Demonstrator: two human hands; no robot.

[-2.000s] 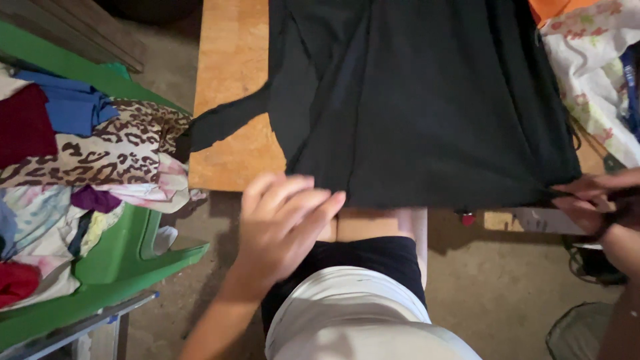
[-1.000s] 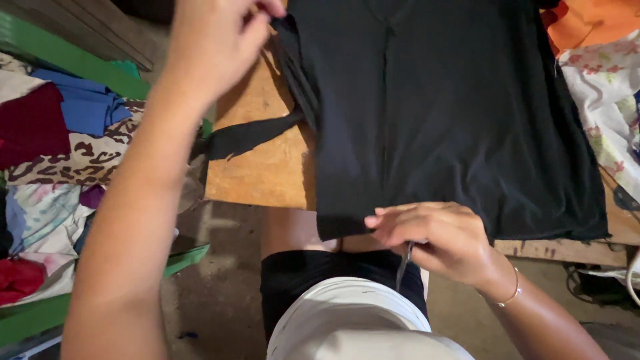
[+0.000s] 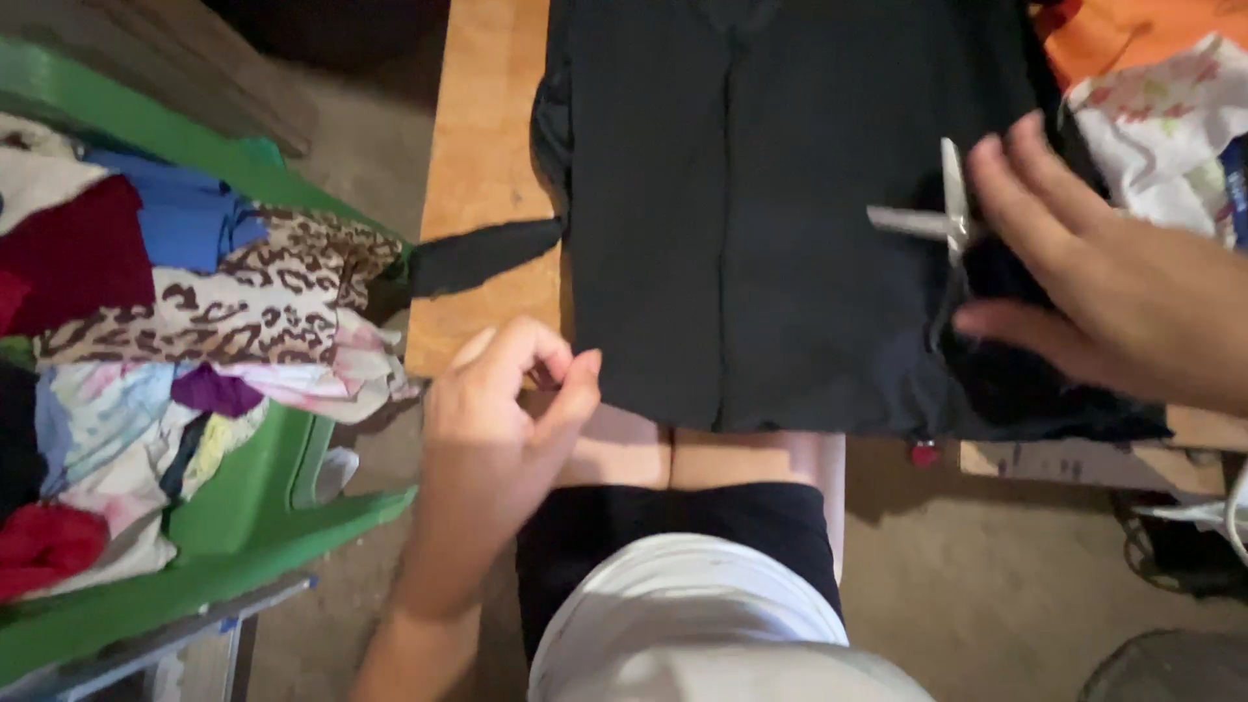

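Black fabric [image 3: 643, 234], with a line running down its middle, lies over the wooden table [image 3: 487, 127]; a narrow black strip [image 3: 486, 255] sticks out to its left. My left hand [image 3: 507, 419] is at the fabric's lower left edge, thumb and fingers curled close together; whether they pinch the edge cannot be told. A pair of scissors [image 3: 955, 229] with spread blades is over the right part of the fabric. My right hand [image 3: 1102, 263] is just right of the scissors, its fingers apart and not closed on them. The scissors' handles are hard to make out against the black fabric.
At the left, a green plastic chair [image 3: 234, 487] holds a pile of mixed cloth, including a leopard-print piece [image 3: 263, 312]. Orange cloth [image 3: 1131, 44] and white floral cloth [image 3: 1150, 127] lie at the upper right. My lap is under the table's near edge.
My left hand has come down from the fabric's upper left to its lower left edge. My right hand has moved right from the lower middle edge, and the scissors now show spread blades beside it.
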